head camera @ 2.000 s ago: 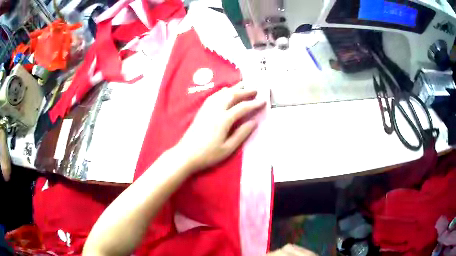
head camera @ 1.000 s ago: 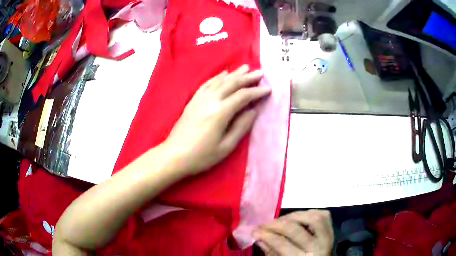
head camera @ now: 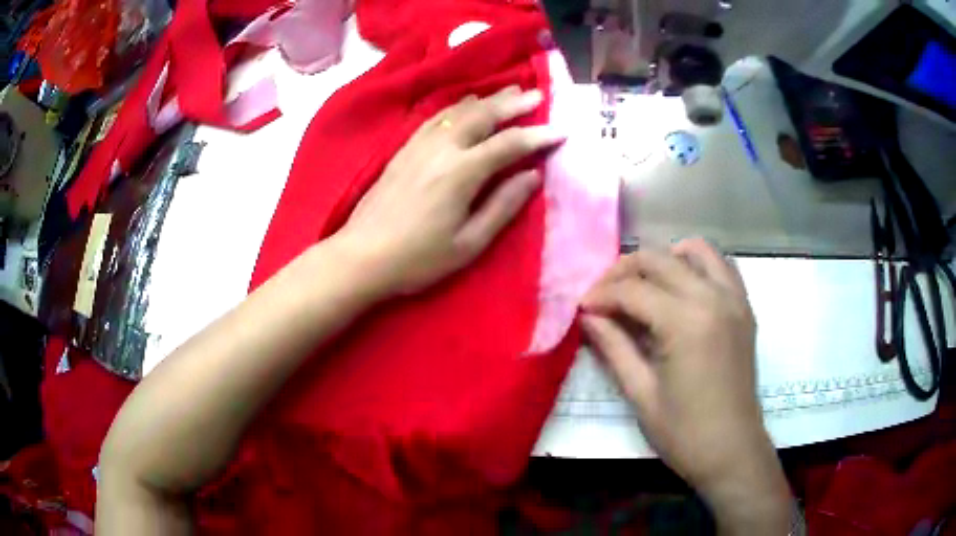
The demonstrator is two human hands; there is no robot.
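Observation:
A red garment panel (head camera: 419,345) lies bunched on the white table, its white logo partly folded out of sight at the top. A pink-backed facing strip (head camera: 579,241) lies along its right edge, running up towards the machine's needle area. My left hand (head camera: 446,194) lies flat on the panel, fingers spread, fingertips at the strip's left edge. My right hand (head camera: 671,340) pinches the strip's right edge near its lower end between thumb and fingers. The needle and presser foot cannot be made out clearly.
Loose red and pink facing pieces (head camera: 199,73) lie at the upper left, above clear plastic packaging (head camera: 131,262). On the right are a blue pen (head camera: 742,128), a dark case (head camera: 828,120), snips (head camera: 884,288) and black scissors (head camera: 922,335). The display (head camera: 928,73) shows upper right.
My right hand has moved up from the table's front edge with the strip's lower end. The panel has shifted up and bunched, folding the logo. My left hand has slid slightly upward.

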